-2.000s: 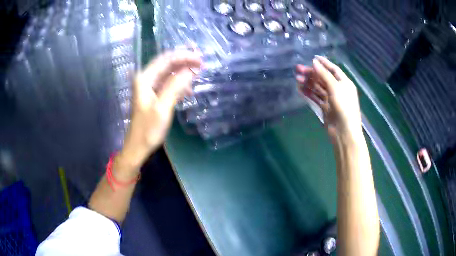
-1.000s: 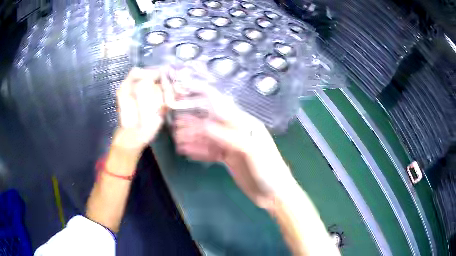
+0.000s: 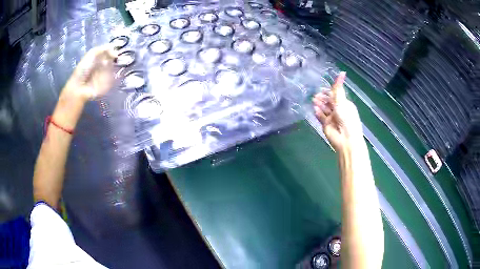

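A clear blister tray (image 3: 247,113) lies in front of me, with rows of black-ringed, shiny round components (image 3: 174,66) in its pockets. Its near part is blurred by glare. My left hand (image 3: 93,73) is at the tray's left edge, blurred, with fingers apart; whether it touches the tray is unclear. My right hand (image 3: 334,113) is beside the tray's right edge, open and empty, thumb up. At the bottom, a dark fixture (image 3: 311,261) shows two shiny discs and is partly hidden by my right forearm.
The green bench surface (image 3: 252,194) lies below the tray, with pale metal rails (image 3: 395,173) curving along the right. Stacked clear trays (image 3: 52,79) stand at the left, and ridged dark stacks (image 3: 363,37) at the upper right. A small pale rectangular piece (image 3: 433,161) sits near the rails.
My hands were close together at the tray's near left side a second ago and are now far apart. The filled tray reaches further left and nearer. The fixture's two discs show again at the bottom.
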